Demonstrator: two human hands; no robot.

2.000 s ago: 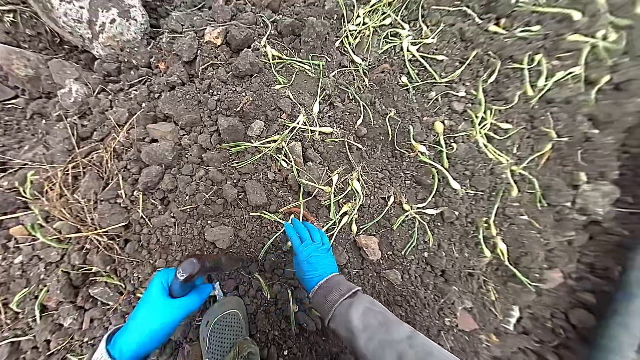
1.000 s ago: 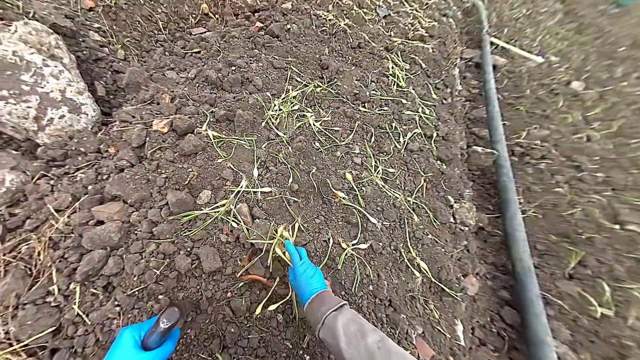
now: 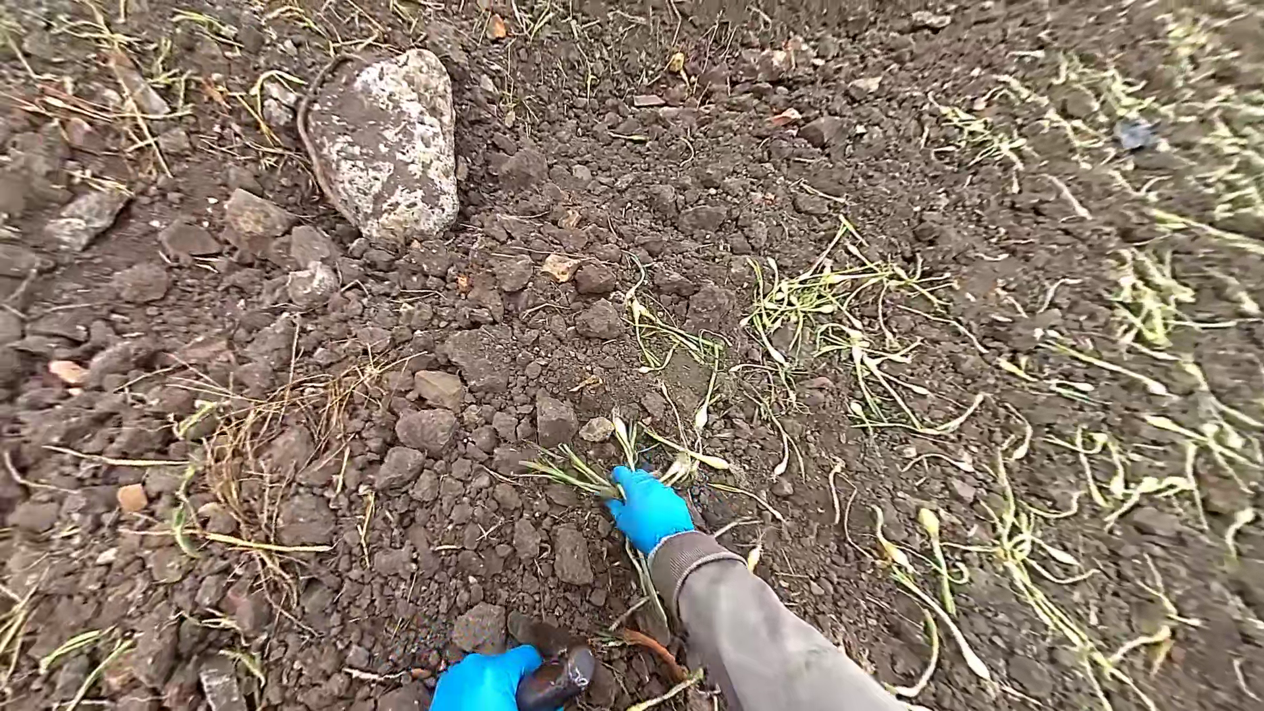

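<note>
My right hand [image 3: 652, 510], in a blue glove and grey sleeve, is on a small bunch of green shoots with pale bulbs [image 3: 583, 472] lying on the soil; its fingertips are at the stems, and the glove hides whether they grip. At the bottom edge my left hand [image 3: 486, 681], also gloved in blue, is closed around the dark handle of a tool [image 3: 558, 679], whose kind I cannot tell. A heap of similar bulbed shoots [image 3: 825, 301] lies up and to the right of my right hand. More long-stemmed ones [image 3: 928, 592] are strewn to its right.
A large whitish rock [image 3: 400, 148] stands at the upper left. Dry grass [image 3: 262, 459] lies on cloddy soil at the left, among small stones. A reddish-brown piece [image 3: 654, 652] lies between my two arms. Many more pale shoots [image 3: 1145, 296] cover the ground at the far right.
My right hand has moved from the shoots near the reddish-brown piece to a bunch farther up. My left hand still holds the dark handle. The view has swung left.
</note>
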